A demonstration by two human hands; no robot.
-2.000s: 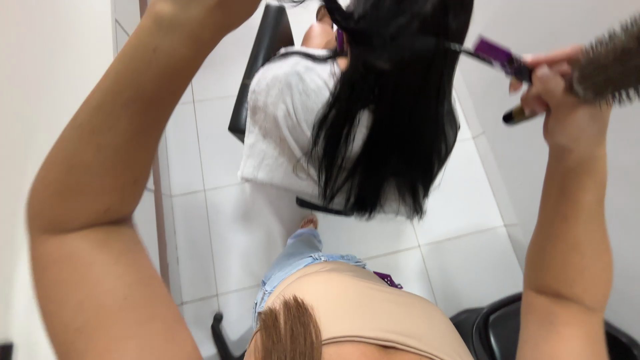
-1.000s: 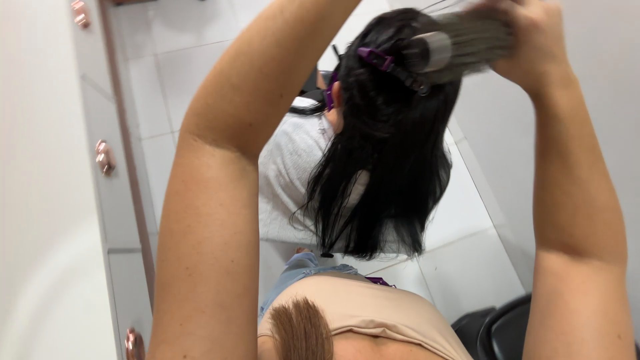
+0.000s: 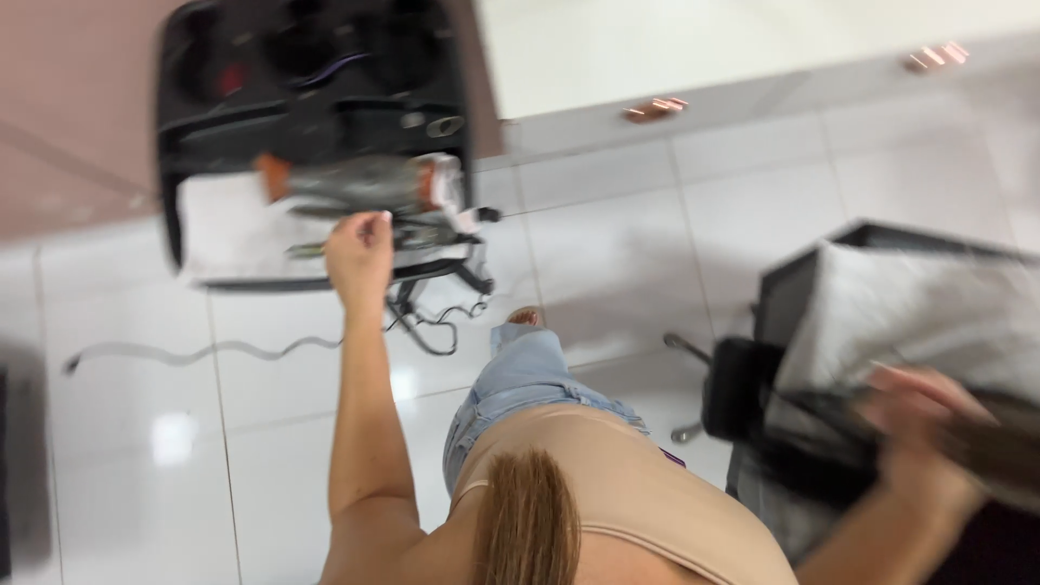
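Note:
My left hand [image 3: 361, 248] is at the front edge of a black trolley tray [image 3: 171, 219], its fingers curled over the tools; whether it grips one is hidden by blur. Just beyond it lies a grey and orange hair dryer [image 3: 357, 183], with slim tools beside it on a white cloth [image 3: 223, 231]. My right hand [image 3: 922, 422], low at the right, is blurred and closed around a round hairbrush [image 3: 999, 447]. Next to it is the seated person's dark hair [image 3: 821, 451], over a white cape [image 3: 934, 309].
A white counter [image 3: 731, 49] with copper-coloured handles [image 3: 654, 110] runs along the top. A grey cable [image 3: 203, 351] snakes over the tiled floor below the tray. The black chair [image 3: 784, 284] stands at the right, its armrest [image 3: 731, 390] towards my body.
The view has swung far to the left, bringing in the trolley. My left hand has left the person's hair and is now over the tray. My right hand is lowered with the brush.

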